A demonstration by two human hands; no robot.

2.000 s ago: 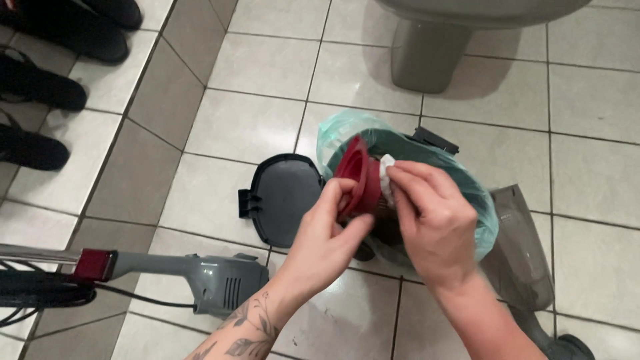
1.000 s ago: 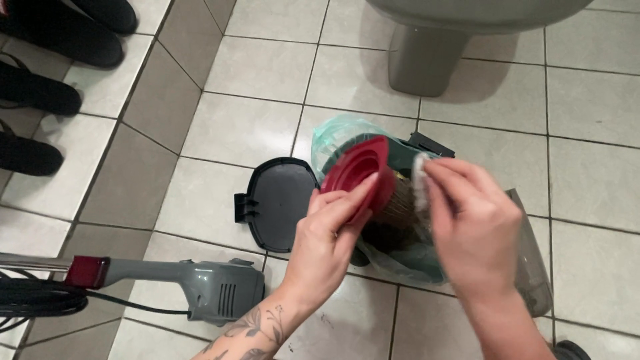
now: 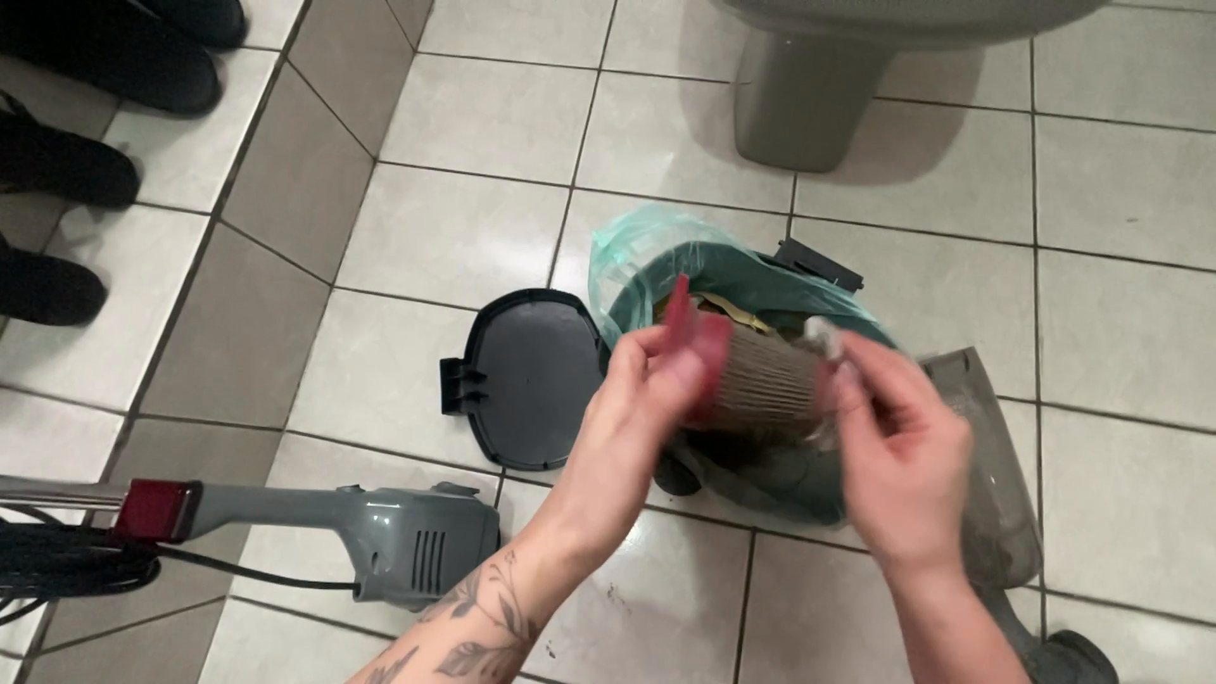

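Observation:
A pleated vacuum cleaner filter (image 3: 768, 382) with a red rim is held over a bin lined with a thin green plastic bag (image 3: 655, 249). My left hand (image 3: 632, 408) grips the red rim at its left end, slightly blurred. At the filter's right end, my right hand (image 3: 898, 437) pinches a small white wad (image 3: 823, 338), perhaps tissue or cloth, against it. Grey-brown dirt shows on the pleats. Inside the bin, partly hidden by the filter and hands, lies some waste.
The black bin lid (image 3: 534, 380) rests at the bin's left. A grey vacuum body (image 3: 418, 541) with a coiled cord lies lower left. Right of the bin is a translucent dust container (image 3: 988, 456). Dark shoes (image 3: 66, 171) stand upper left; a grey pedestal (image 3: 807, 100) stands behind.
The filter has turned from showing its red open end to showing its pleated side. My right hand has brought the white wad back against the filter's end.

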